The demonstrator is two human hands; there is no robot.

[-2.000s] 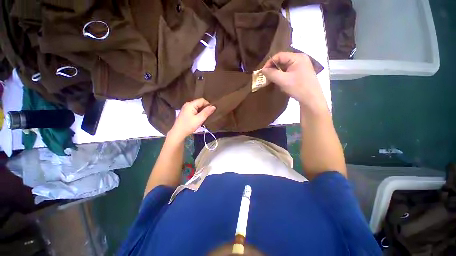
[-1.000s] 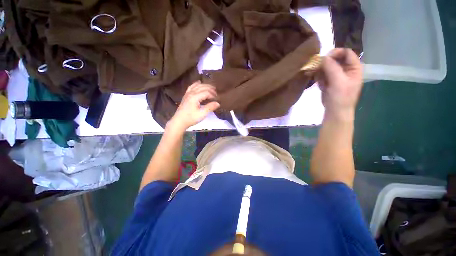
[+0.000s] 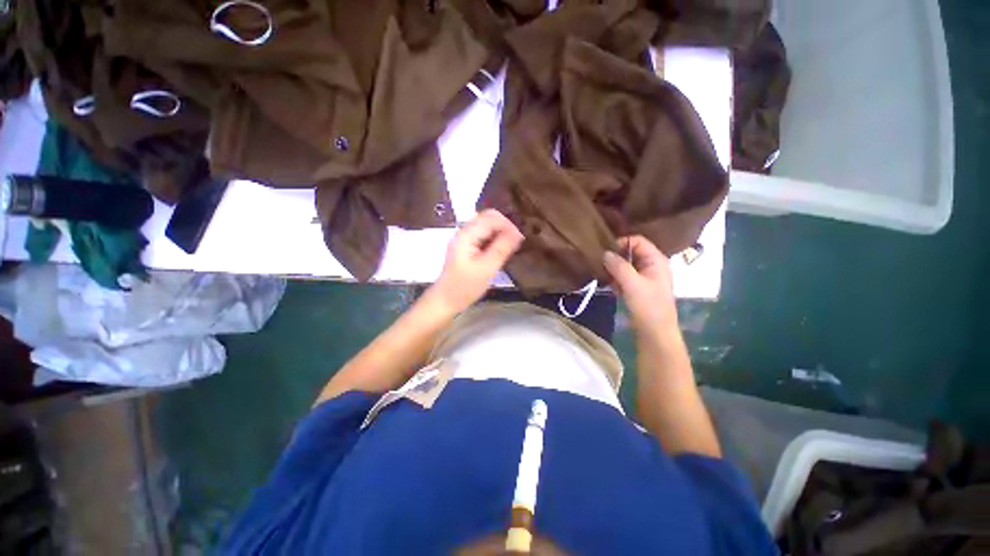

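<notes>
A brown garment (image 3: 565, 234) lies bunched at the table's front edge, with a white loop (image 3: 579, 299) hanging from its lower edge. My left hand (image 3: 478, 257) is at its left side, thumb and fingertips pinched together at the cloth edge. My right hand (image 3: 643, 280) pinches the garment's lower edge right of the loop; its fingertips are partly hidden by cloth. A small pale label (image 3: 693, 254) shows beside the garment, right of my right hand. No tool shows in either hand.
More brown garments (image 3: 282, 98) with white loops are heaped at the left and back of the white table (image 3: 271, 234). A black bottle (image 3: 81, 202), dark phone (image 3: 197, 215) and green cloth lie left. White tubs (image 3: 841, 206) stand right and lower right.
My right hand has left the pale label and moved down and left to the garment edge. My left hand has moved right. The cloth is now folded and bunched between them.
</notes>
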